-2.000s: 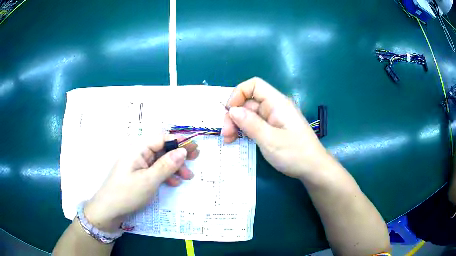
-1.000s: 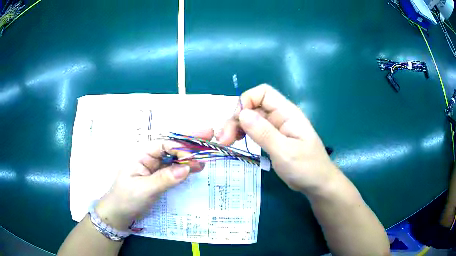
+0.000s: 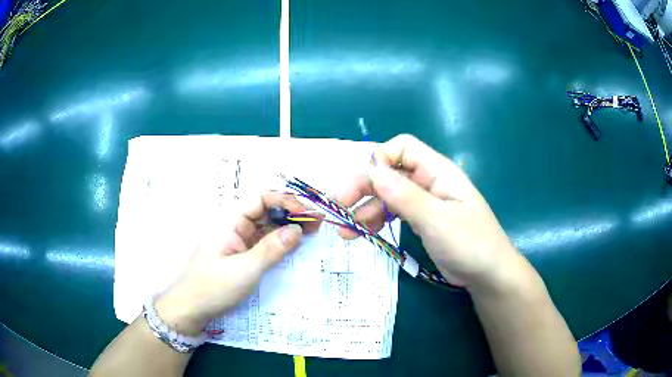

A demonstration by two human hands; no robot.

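My left hand (image 3: 247,247) pinches a small black connector housing (image 3: 278,216) with yellow and red wires running from it to the right. My right hand (image 3: 413,195) holds a thin blue wire (image 3: 373,157) between thumb and forefinger, its pale tip pointing up. The multicoloured wire harness (image 3: 372,240) slants between the hands, passing by the right hand's lower fingers, with loose wire ends at upper left. A white band (image 3: 410,264) wraps it, and its lower right part passes behind my right wrist. The wiring drawing (image 3: 169,199) lies under both hands.
Another harness (image 3: 608,101) lies on the green bench at the far right. A blue and white object (image 3: 625,22) stands at the top right corner, and a yellow-green wire bundle (image 3: 21,28) is at the top left. White tape (image 3: 284,66) runs behind the drawing.
The right hand has drawn a blue wire up, apart from the bundle. The harness has turned from nearly level to slanting down to the right. The left hand still holds the housing.
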